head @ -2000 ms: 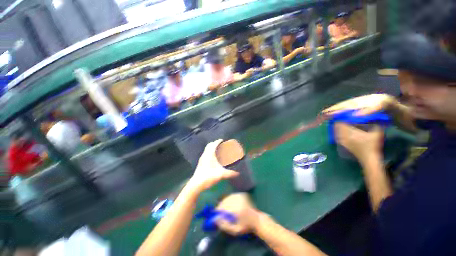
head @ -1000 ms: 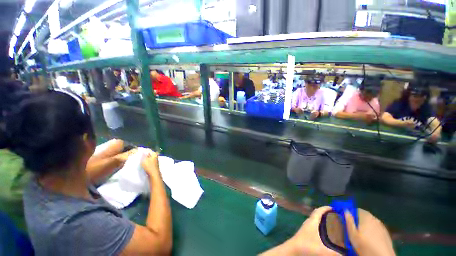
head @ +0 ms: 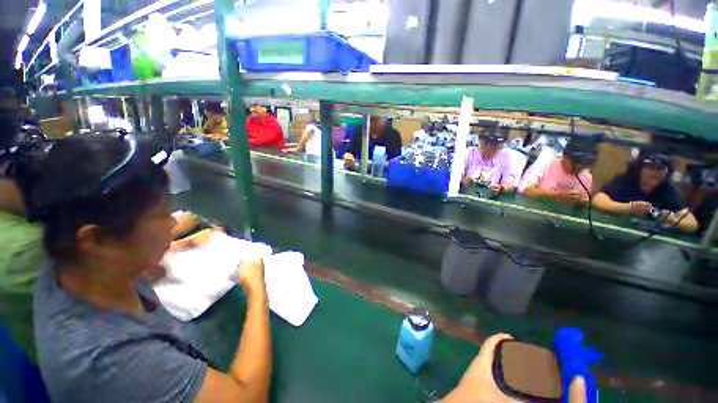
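Observation:
A speaker (head: pixel 526 370) with a brown oval end and dark rim is held at the bottom right, its body cut off by the lower edge. My left hand (head: pixel 475 381) grips it from the left side. A crumpled royal blue cloth (head: pixel 577 362) lies against its right side. Of my right hand (head: pixel 579 390) only a fingertip shows over the cloth at the lower edge; the rest is hidden or out of the picture. A light-blue solvent bottle (head: pixel 415 340) stands upright on the green bench (head: pixel 338 346), left of my hands.
Two grey speakers (head: pixel 490 275) stand on the dark conveyor (head: pixel 378 236) beyond the bench's reddish-brown strip. A left neighbour (head: pixel 118 299) handles white bags (head: pixel 290 287). A green shelf (head: pixel 504 90), its posts, a hanging white strip (head: pixel 461 148) and a blue parts bin (head: pixel 413 175) are ahead.
The blue cloth has moved from across the speaker's end to its right side, and the brown end now faces up more fully. The right hand has sunk mostly out of view.

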